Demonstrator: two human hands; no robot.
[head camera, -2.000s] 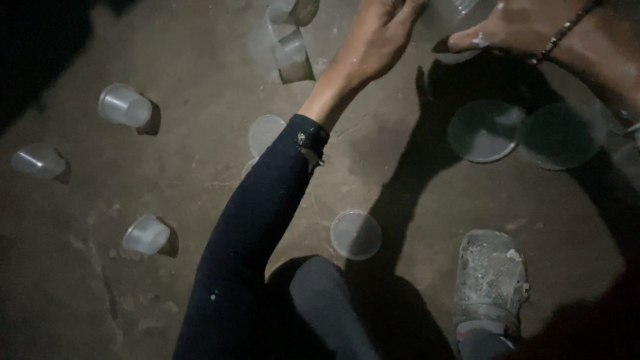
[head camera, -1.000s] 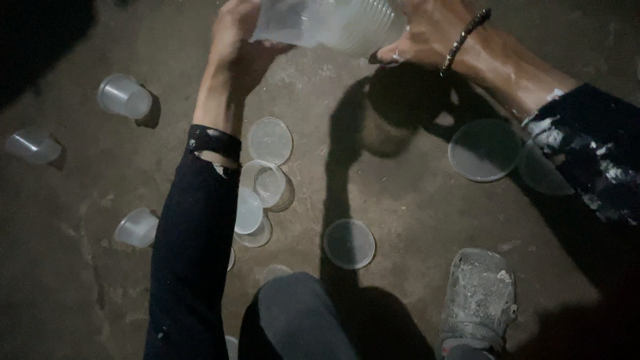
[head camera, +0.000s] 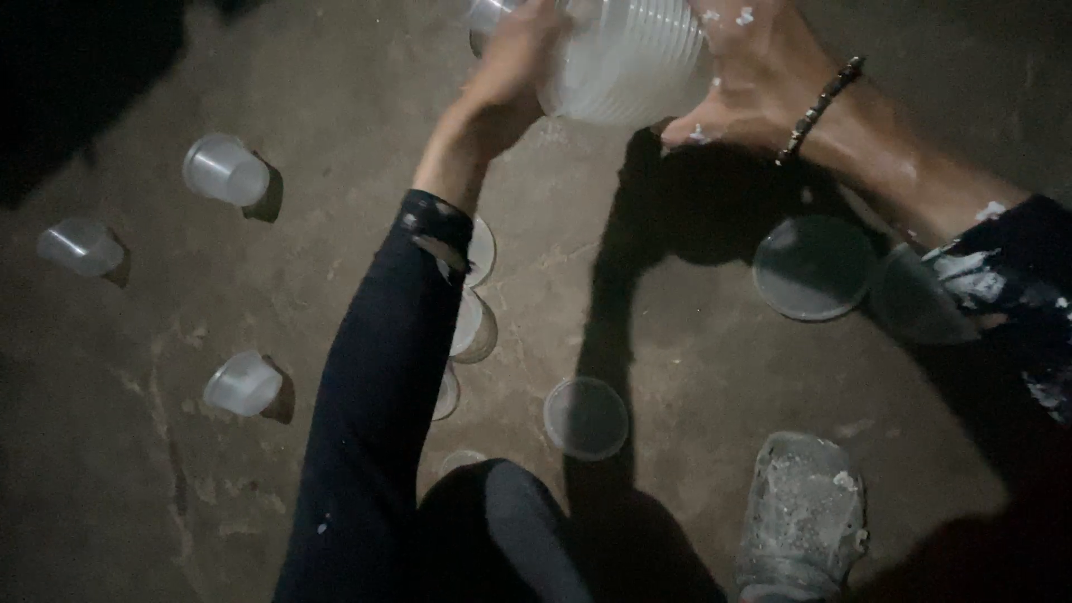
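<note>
A stack of nested clear plastic cups (head camera: 632, 63) lies sideways between my hands at the top of the view. Around its right end curl the fingers of my right hand (head camera: 745, 84), which has white flecks on the skin. My left hand (head camera: 515, 79) grips the other end, its fingers partly blurred and hidden. Just beyond the left hand, a clear plastic rim (head camera: 490, 21) shows; whether it belongs to the same stack, I cannot tell.
Loose plastic cups (head camera: 226, 170), (head camera: 81, 247), (head camera: 243, 383) lie on the concrete floor at left. Round plastic lids (head camera: 586, 418), (head camera: 812, 268), (head camera: 921, 295) lie at centre and right. More round pieces (head camera: 473, 325) show beside my left sleeve. A dusty shoe (head camera: 804, 511) stands at lower right.
Two seconds ago my left arm reached farther right, over the round pieces near the middle; it has since moved left. The cup stack, mostly out of view then, now shows between both hands.
</note>
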